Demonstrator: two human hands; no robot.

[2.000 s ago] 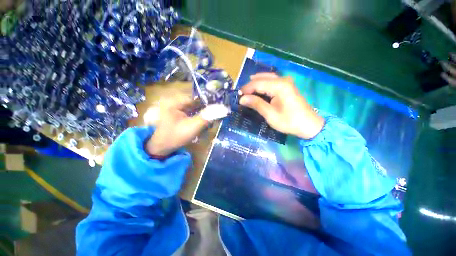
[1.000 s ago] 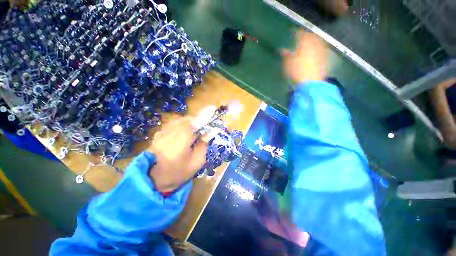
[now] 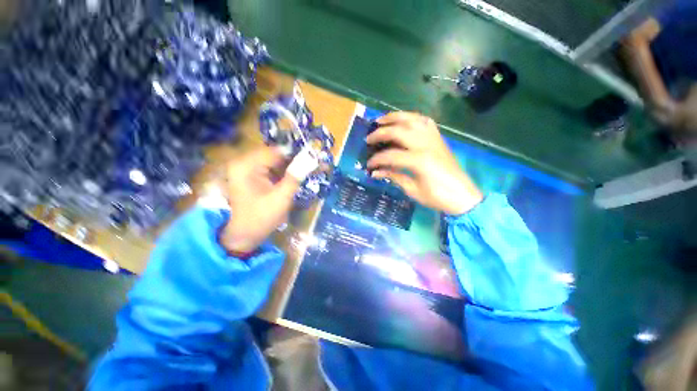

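My left hand [image 3: 260, 195] holds a strip of blue circuit boards [image 3: 284, 126] over the tan board, with a white wrap on the thumb [image 3: 303, 163] and a pale wire looping across the boards. My right hand [image 3: 419, 162] is over the glossy printed mat [image 3: 359, 290], right of the boards and apart from them. Its fingers are bent together over a dark patch; whether they hold something small cannot be told. The large pile of wired boards [image 3: 84, 114] lies at the left, blurred.
A black housing [image 3: 491, 85] with wired parts beside it lies on the green surface [image 3: 344, 46] beyond the mat. Another dark unit [image 3: 607, 113] lies farther right. Another person's arm [image 3: 648, 72] is at the upper right, near metal rails [image 3: 642, 185].
My right hand has come back from the far green surface to the mat near my left hand. The black housing shows farther right. My left hand still holds the boards.
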